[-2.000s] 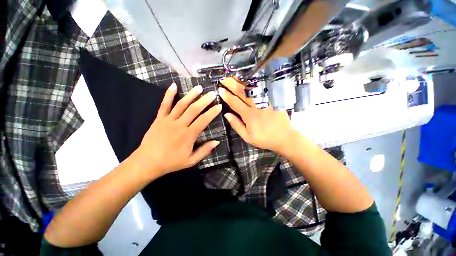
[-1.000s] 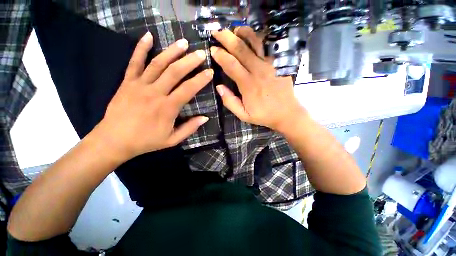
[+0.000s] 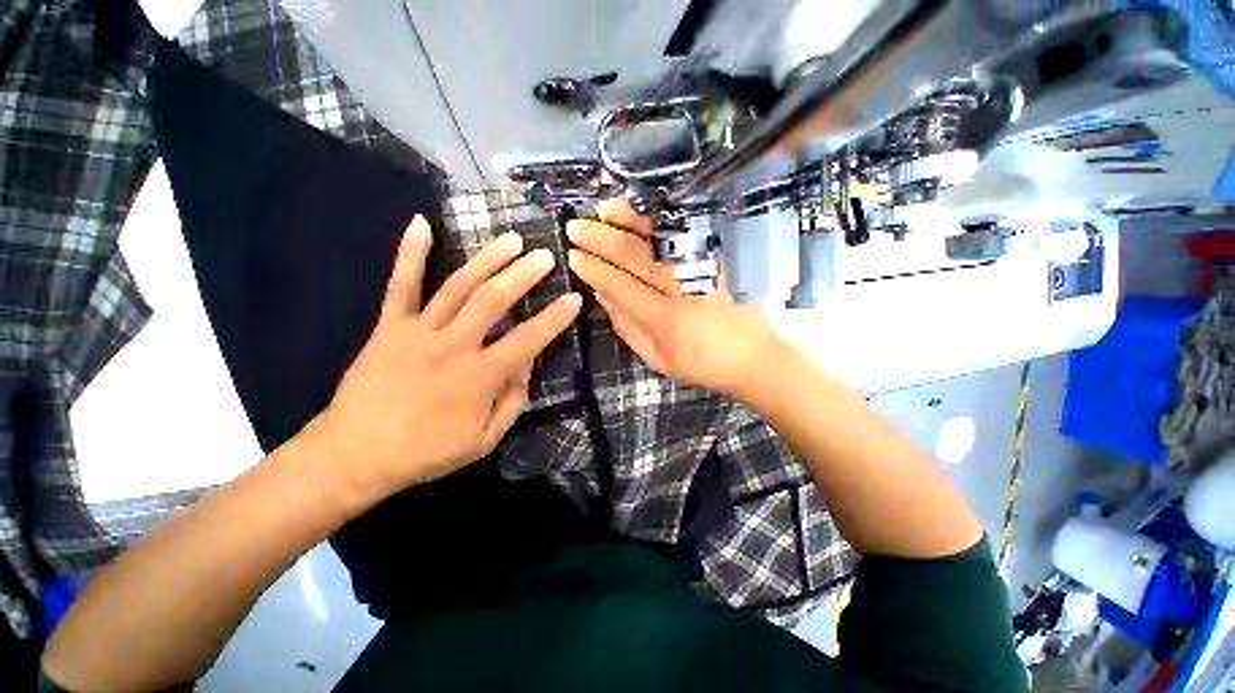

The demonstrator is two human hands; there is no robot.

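Note:
Plaid fabric (image 3: 650,420) in black, grey and white checks lies under both hands, running up to the presser foot area (image 3: 576,203). A narrow black seam strip (image 3: 591,393) runs down it between the hands. My left hand (image 3: 440,366) lies flat with fingers spread, partly on a wide black fabric panel (image 3: 271,230) and partly on the plaid. My right hand (image 3: 670,311) rests on the plaid right of the strip, fingertips close together near the foot. The wire guard (image 3: 650,140) sits just above the fingertips. The needle itself cannot be made out.
The sewing machine head fills the upper right, with its white base (image 3: 948,305) below. More plaid fabric (image 3: 81,108) lies at the far left. Blue bins (image 3: 1131,379) and white machine parts (image 3: 1111,562) stand at the right, beyond yellow-black floor tape (image 3: 1016,447).
The view has shifted back from the machine. Since the one-second-old frame, my left thumb has tucked in towards the palm, and my right fingers have drawn closer together. Both hands stay on the fabric.

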